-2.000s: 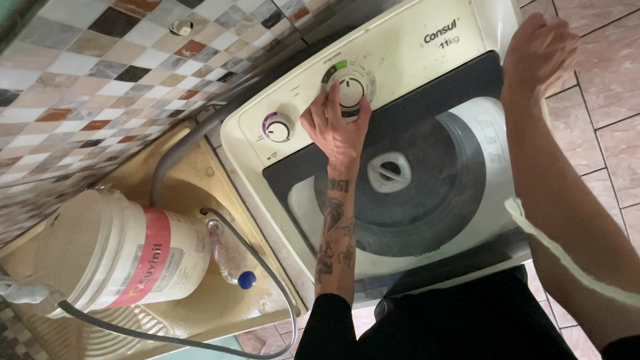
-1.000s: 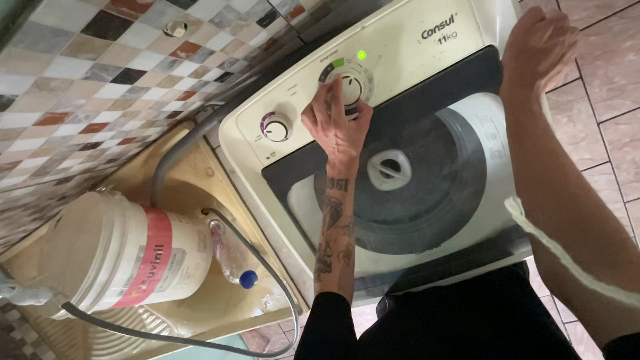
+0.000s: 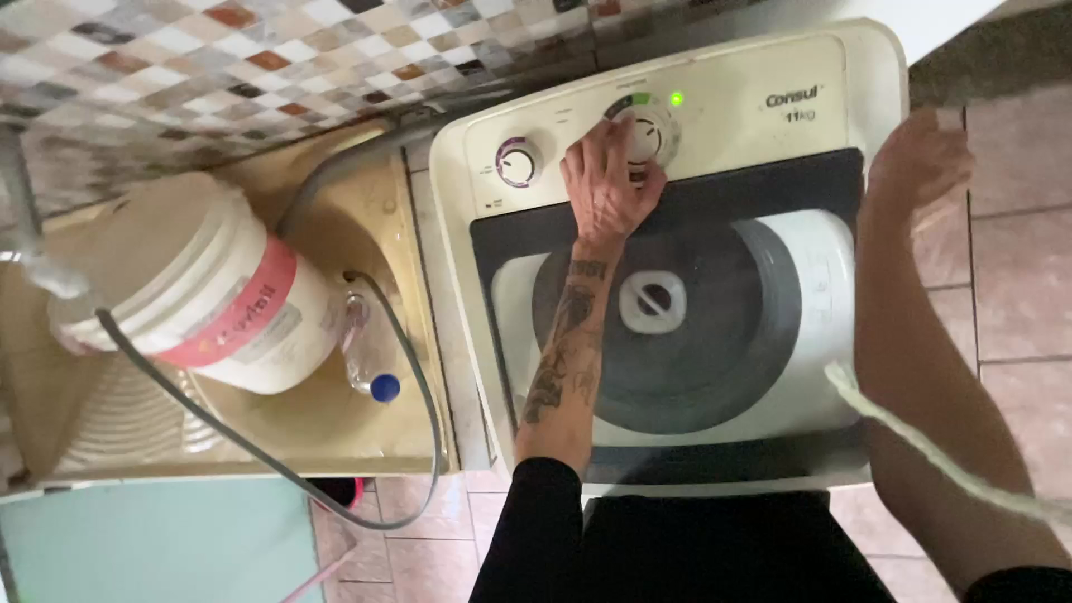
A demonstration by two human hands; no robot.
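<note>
My left hand (image 3: 610, 180) rests on the control panel (image 3: 720, 100) of a top-loading Consul washing machine, its fingers around the left and lower edge of the large dial (image 3: 643, 138). A green light (image 3: 676, 99) glows beside that dial. The smaller dial (image 3: 515, 166) sits untouched to the left. Below my hand, the machine's dark see-through lid (image 3: 712, 368) is down, and the agitator cap (image 3: 653, 302) shows through it. My right hand (image 3: 921, 159) is curled at the machine's right edge; its fingertips are hard to make out, and I see no object in it.
At left, a beige laundry sink (image 3: 251, 435) holds a large white plastic bucket (image 3: 276, 360) with a red band and a clear bottle with a blue cap (image 3: 384, 388). A grey hose (image 3: 251, 461) loops over the sink's edge. A pale cord (image 3: 930, 456) hangs before my right arm.
The green light beside the large dial was off two seconds ago and came on by one second ago. My left hand has stayed at the dial. The view has shifted somewhat.
</note>
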